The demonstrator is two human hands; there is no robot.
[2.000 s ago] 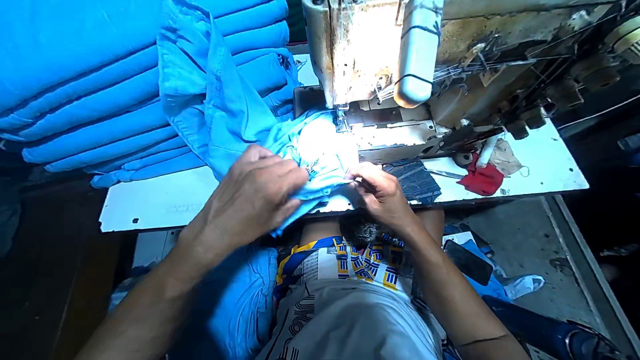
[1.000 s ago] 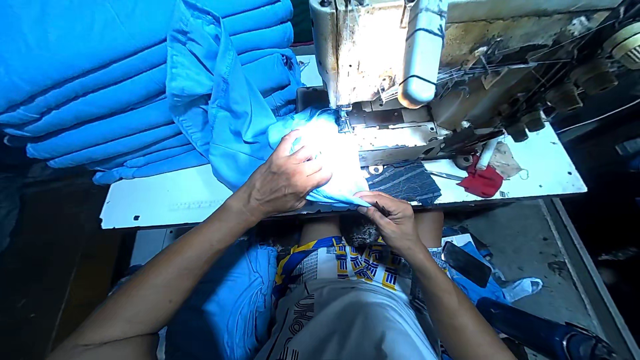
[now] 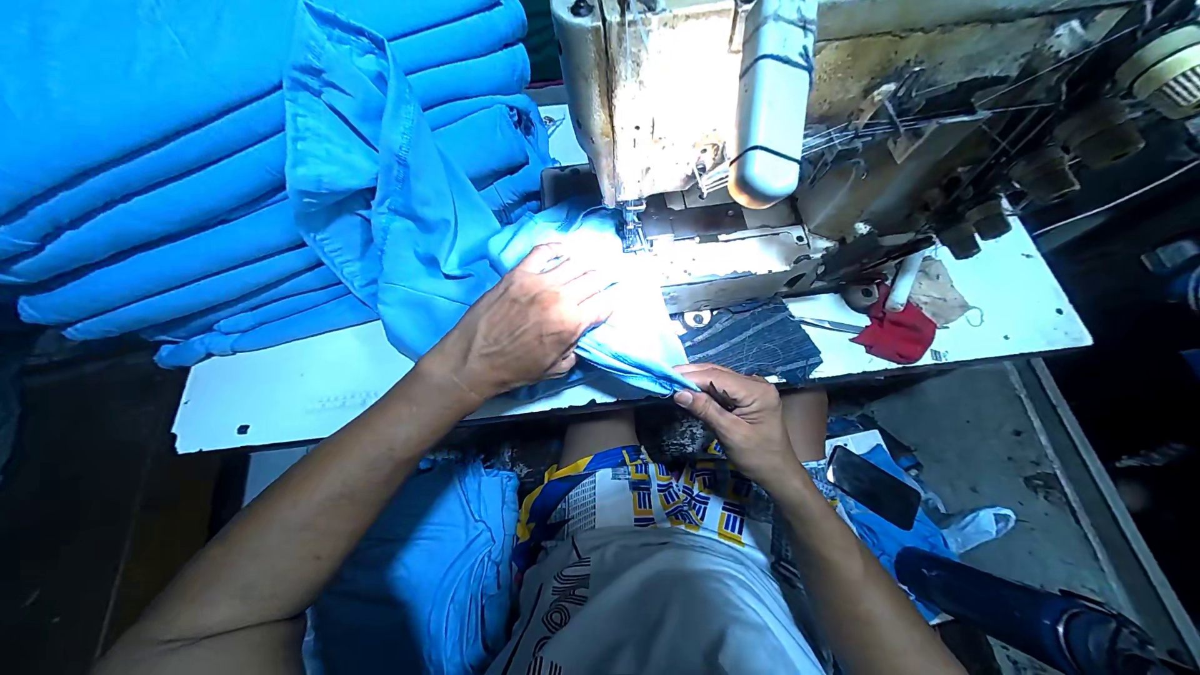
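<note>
A light blue garment piece (image 3: 436,234) lies across the sewing machine's bed, its near edge under the presser foot (image 3: 636,230) and its far part draped over a stack of folded blue cloth. On top of it rests my left hand (image 3: 539,314), fingers bent and pressing the fabric just left of the needle area. My right hand (image 3: 741,412) pinches the fabric's lower corner between thumb and fingers at the table's front edge; a small dark object, perhaps thread snips, shows in that palm. Strong lamp glare washes out the cloth between both hands.
The folded blue stack (image 3: 141,169) fills the left. Right of the cloth lie a dark denim scrap (image 3: 755,342), a metal bobbin (image 3: 697,319), tweezers (image 3: 830,325) and a red cloth (image 3: 897,330). More blue cloth (image 3: 412,562) hangs beside my lap. A phone (image 3: 874,486) sits lower right.
My left hand has moved from the fabric's near edge up onto the cloth beside the needle. The fabric between my hands, bunched two seconds ago, is flatter. My right hand still pinches its corner.
</note>
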